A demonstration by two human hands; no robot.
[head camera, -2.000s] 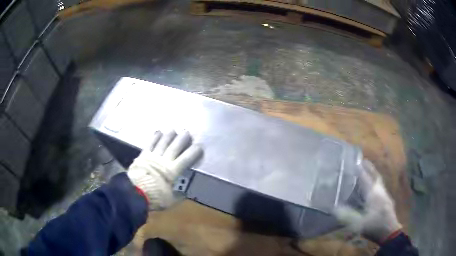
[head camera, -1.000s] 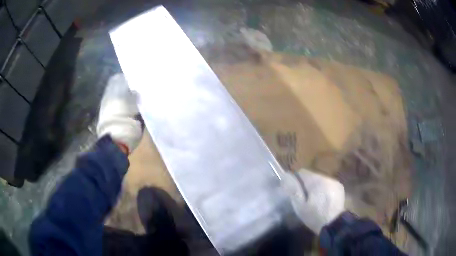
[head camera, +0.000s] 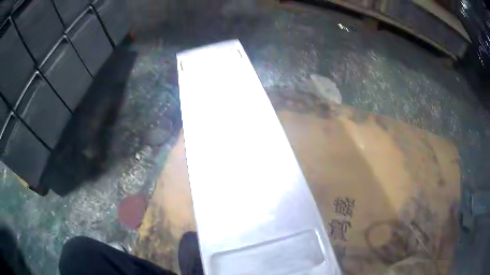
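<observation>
A long sheet-metal housing [head camera: 236,156] reaches from the bottom edge up to the upper middle of the head view. Its broad face is turned up and is very bright with glare. A shallow pressed rectangle shows at its near end, and the near end is cut off by the bottom edge. The housing lies over or above a tan cardboard sheet [head camera: 311,161]; whether it touches the sheet cannot be told. Neither my left hand nor my right hand is in view.
Stacked grey housings [head camera: 32,70] stand at the left. A reddish-brown disc [head camera: 132,210] lies on the floor by the cardboard's left edge. A grey-green pad [head camera: 478,205] lies at the right. A pallet [head camera: 392,29] with a grey load is at the upper right. My dark-clothed legs show below.
The housing has swung from lying across the view to pointing away from me, with its broad face up. Both gloved hands, on it before, have gone out of view.
</observation>
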